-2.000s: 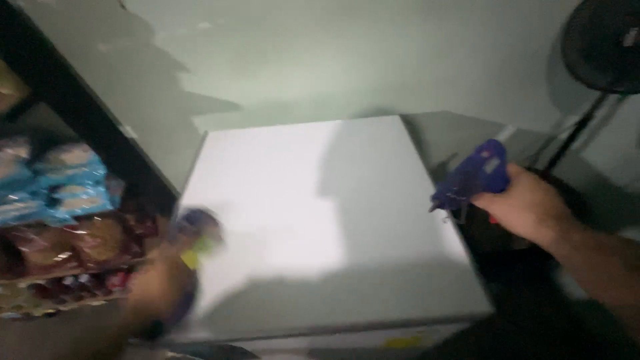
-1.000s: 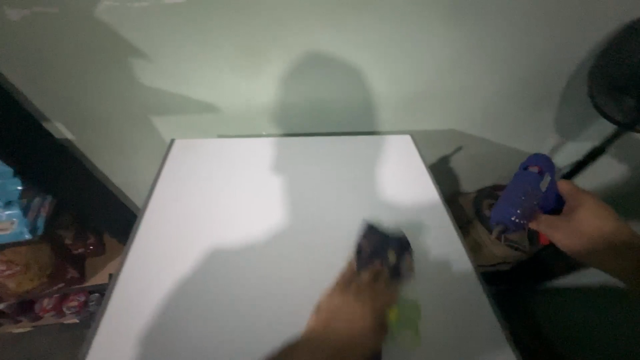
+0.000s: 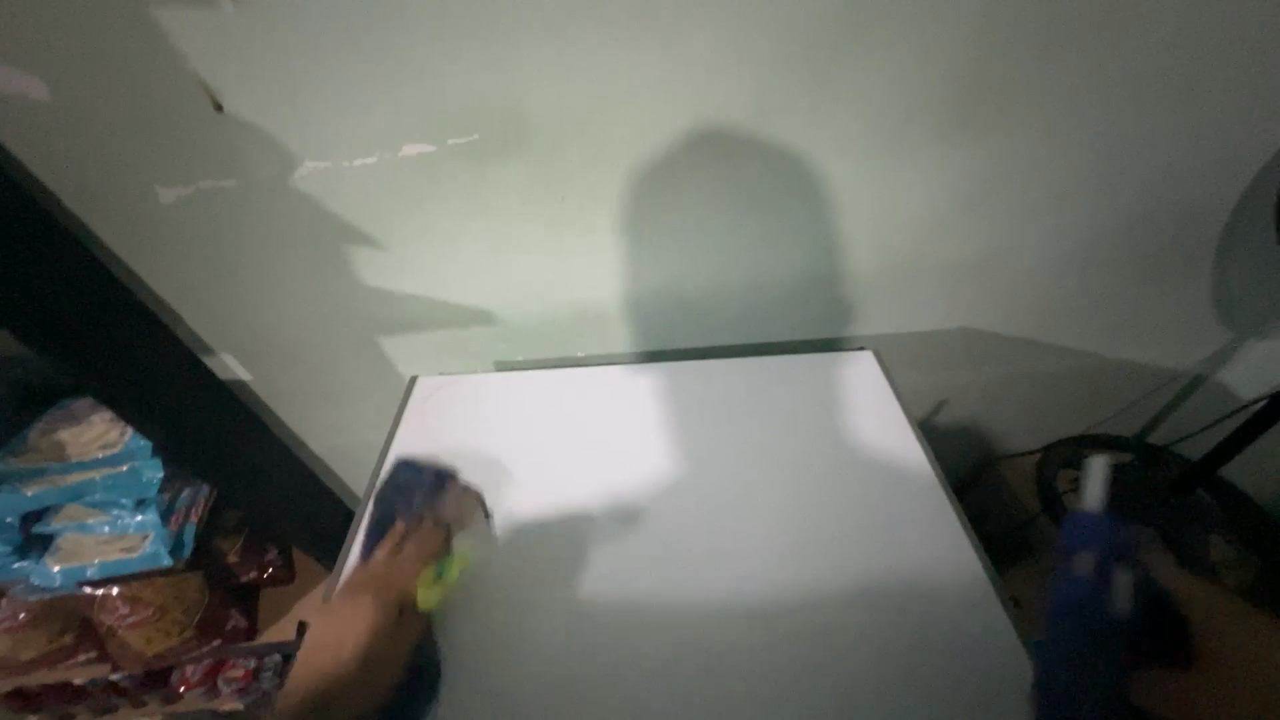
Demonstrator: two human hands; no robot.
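My left hand [image 3: 395, 570] presses a dark blue cloth [image 3: 410, 495] with a bright yellow-green patch against the left part of a white, flat-topped surface [image 3: 740, 520]. At the lower right, beside that surface, my right hand [image 3: 1200, 630] holds a blue hot glue gun [image 3: 1090, 600]; a pale stick stands out of its upper end. Both the hand and the glue gun are blurred, and the hand is partly cut off by the frame's edge.
Packaged snacks in blue [image 3: 95, 500] and brown-red wrappers [image 3: 150, 615] fill a rack with a dark post [image 3: 170, 350] on the left. A pale wall [image 3: 560, 220] rises behind the white surface. A round dark stand base [image 3: 1090, 450] lies on the right, with thin cables near it.
My left hand and the cloth have moved from the right part of the white surface to its left part. The glue gun now points another way in my right hand. The view has tilted up.
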